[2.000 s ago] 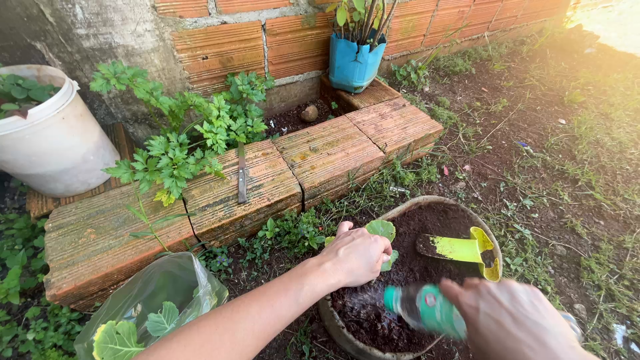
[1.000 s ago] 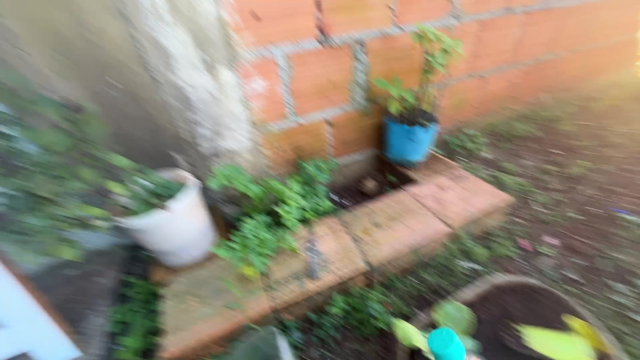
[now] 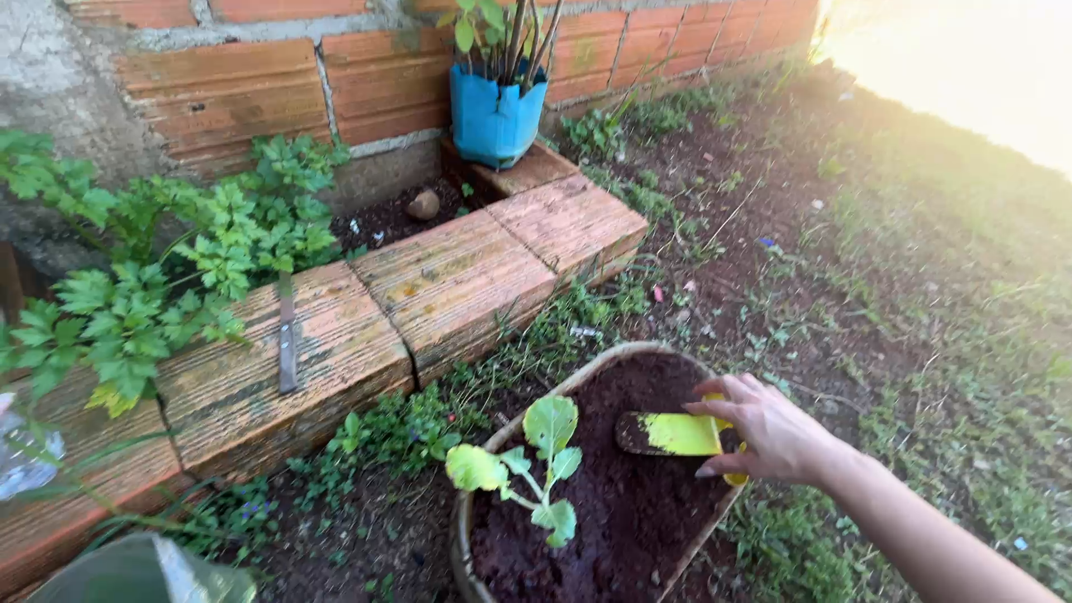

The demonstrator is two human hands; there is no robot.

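My right hand reaches in from the right, its fingers around the handle of a yellow plastic hand trowel. The trowel's soil-smeared blade lies on dark, damp soil in a large planter. Left of the blade, a leafy seedling stands in that soil, with pale green leaves, one yellowing. My left hand is out of view. At the left edge, part of a clear plastic object shows; what holds it is hidden.
A low border of hollow bricks runs behind the planter, with a knife and leafy herb on its left. A blue pot stands at its far corner. A plastic bag is at the lower left.
Two seconds ago my left hand was by the seedling and my right held a green-capped bottle over the soil. The right hand is now at the trowel; the left has left view.
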